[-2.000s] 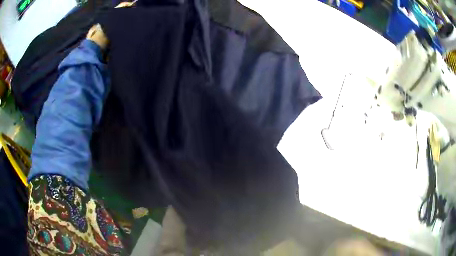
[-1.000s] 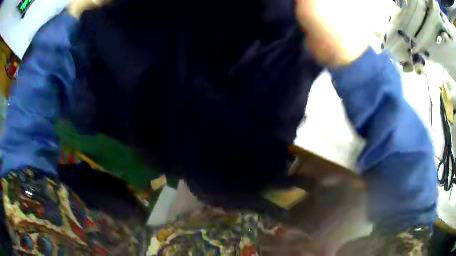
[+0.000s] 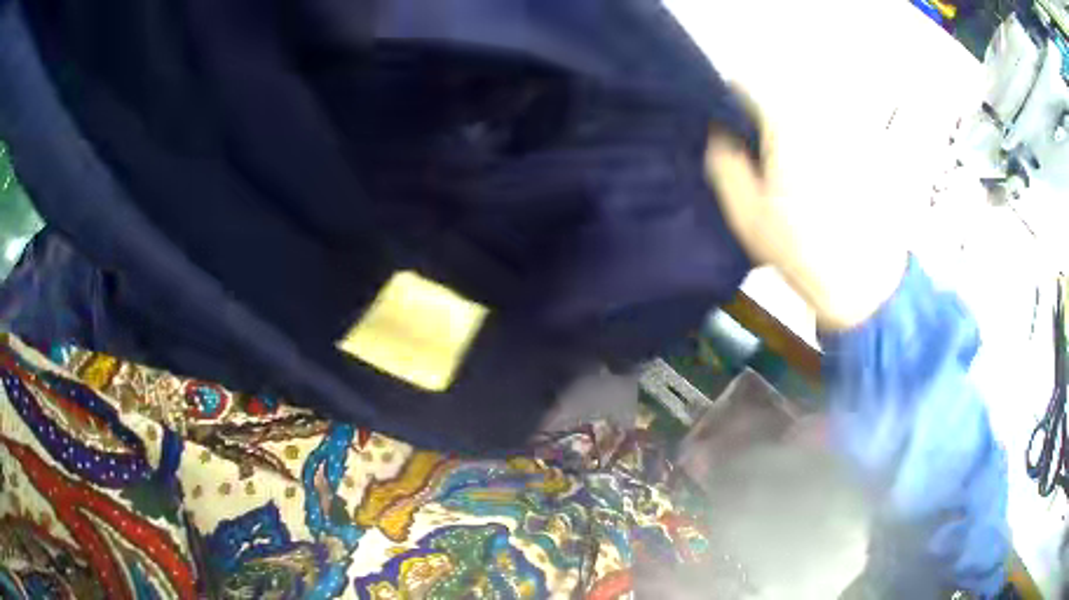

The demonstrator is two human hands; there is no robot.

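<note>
The large navy garment [image 3: 293, 176] fills the left and middle of the view, raised close to the camera and hanging over my lap, blurred by motion. A pale yellow square patch or paper [image 3: 416, 331] shows on its lower part; I cannot tell if it is attached. My right hand [image 3: 797, 211], overexposed and blurred, grips the garment's right edge with thumb and fingers. My left hand is hidden behind the cloth or out of frame; only a bit of blue sleeve shows at the far left.
The white machine table [image 3: 867, 59] lies behind and right, with its wooden edge [image 3: 776, 336] below my right wrist. The sewing machine head [image 3: 1014, 117] is at the upper right. Black shears [image 3: 1049, 440] lie at the right rim. Patterned clothing covers my lap.
The garment has been lifted and swung toward me and left, and the yellow square has come into view. My right hand has moved lower with the cloth; my left hand has gone from sight.
</note>
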